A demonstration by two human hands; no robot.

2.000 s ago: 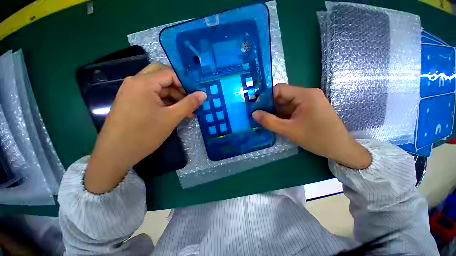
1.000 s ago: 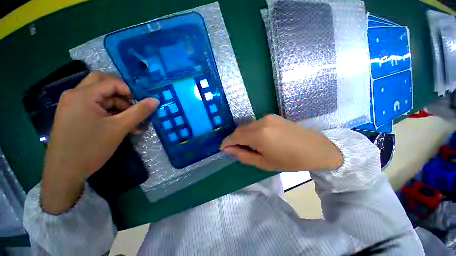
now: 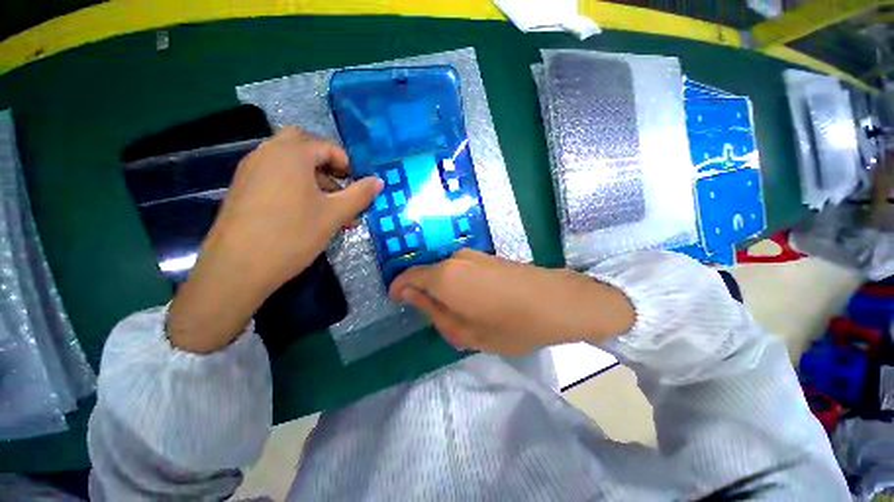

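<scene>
The opened tablet, covered by blue protective film [image 3: 423, 181], lies on a bubble wrap sheet [image 3: 495, 176] in the centre. Bright glare crosses the film's square cut-outs. My left hand [image 3: 284, 201] holds the tablet's left edge, thumb on the film. My right hand [image 3: 490, 302] is at the tablet's lower end, fingers curled at the bottom edge and covering the lower corner; whether it grips the edge or film is hidden. A glossy black slab [image 3: 201, 191] lies to the left, partly behind my left hand and forearm.
A stack of bubble wrap bags [image 3: 652, 147] stands right, with blue film sheets [image 3: 723, 167] beyond it. More bubble wrap lies far left [image 3: 34, 294] and far right [image 3: 821, 137]. A white scrap [image 3: 547, 14] lies on the yellow strip [image 3: 647, 24]. A red stool [image 3: 769, 249] shows at right.
My right hand has moved from the tablet's right edge to its lower end and further left along it. My left hand has stayed at the left edge. The camera view has shifted.
</scene>
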